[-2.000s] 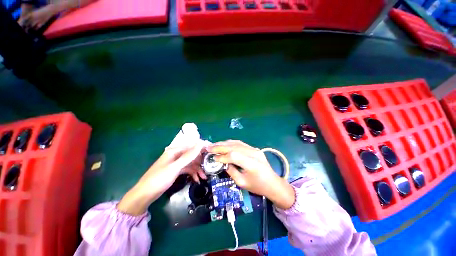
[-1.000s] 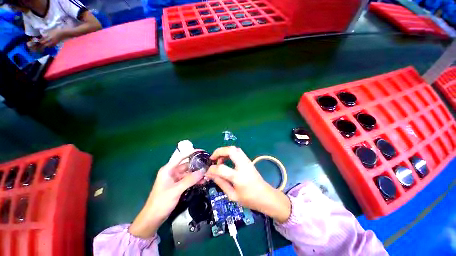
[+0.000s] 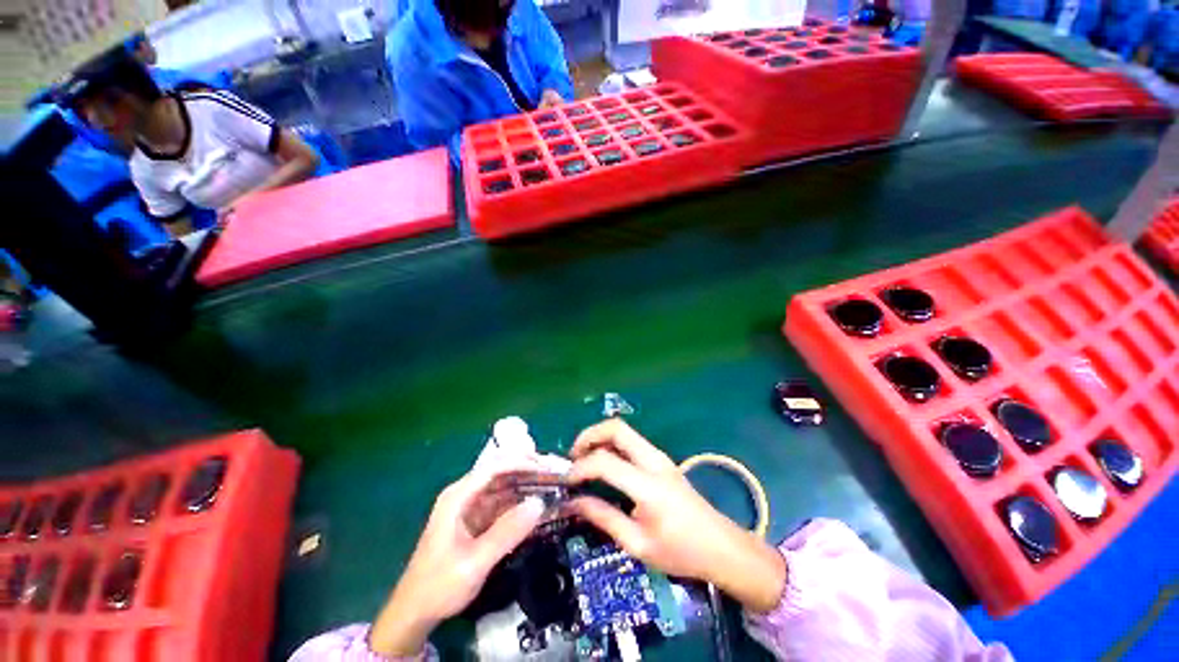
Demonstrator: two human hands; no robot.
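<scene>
A watch module [image 3: 538, 486] is held between both hands above the test fixture, seen nearly edge-on. My left hand [image 3: 476, 533] grips its left side. My right hand [image 3: 653, 504] has its fingertips at its right side. A white wiping cloth [image 3: 508, 442] shows just beyond my left fingers. Below the hands are the dark round seat of the fixture [image 3: 546, 592] and the blue control board [image 3: 616, 591], with a white USB cable [image 3: 628, 645] at its near edge. The fixture is partly hidden by my hands.
Foam trays with discs stand at left [image 3: 254, 543] and right [image 3: 828, 339]. A labelled module [image 3: 799, 402] lies beside the right tray. A tape ring [image 3: 743, 476] is right of my right hand, clear film [image 3: 610, 405] beyond it. Trays [image 3: 608, 194] and two people are across the bench.
The module has come off the fixture area into both hands and is now tilted edge-on. The camera view has risen, showing more of the people and trays opposite.
</scene>
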